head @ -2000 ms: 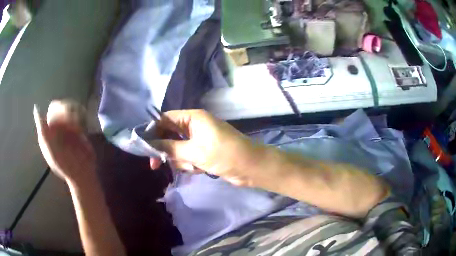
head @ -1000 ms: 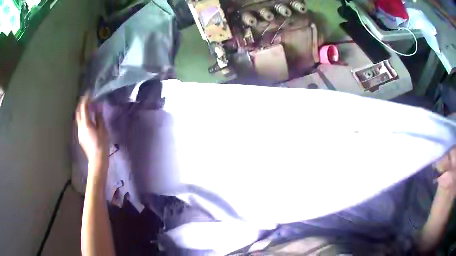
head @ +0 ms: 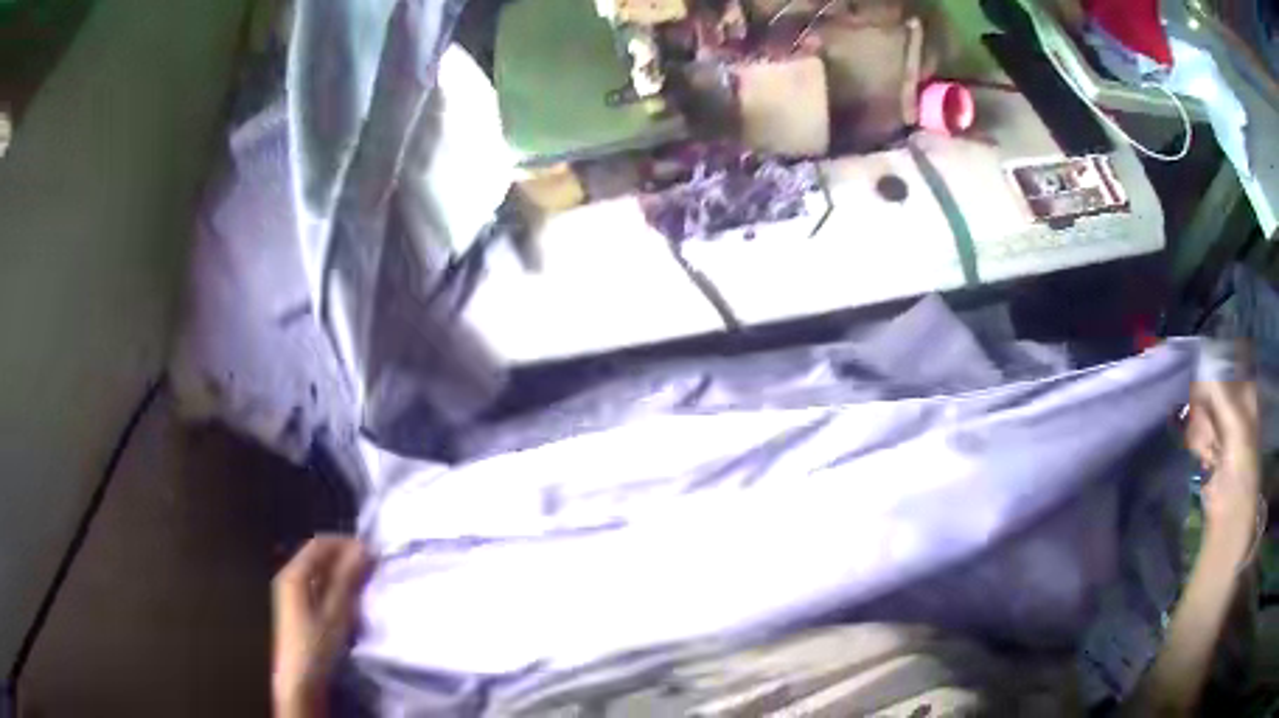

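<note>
A large lavender fabric panel, white in glare, is stretched across the wearer's lap. My left hand is at the lower left, its fingers closed on the panel's left edge. My right hand is at the far right and grips the panel's right corner, which is pulled up to a point. Whether the right hand also holds a tool cannot be seen. More of the same cloth hangs at the left of the machine table, and other pieces lie under the panel.
Behind the panel is the white machine table with tangled trimmings. The overlock machine with its green-grey plate stands at the back. A pink-red cup is beside it. A wall is at the left.
The left hand has moved down and right to the panel's near left edge. The right hand has risen slightly with its corner. The panel is lower, uncovering the table front and trimmings.
</note>
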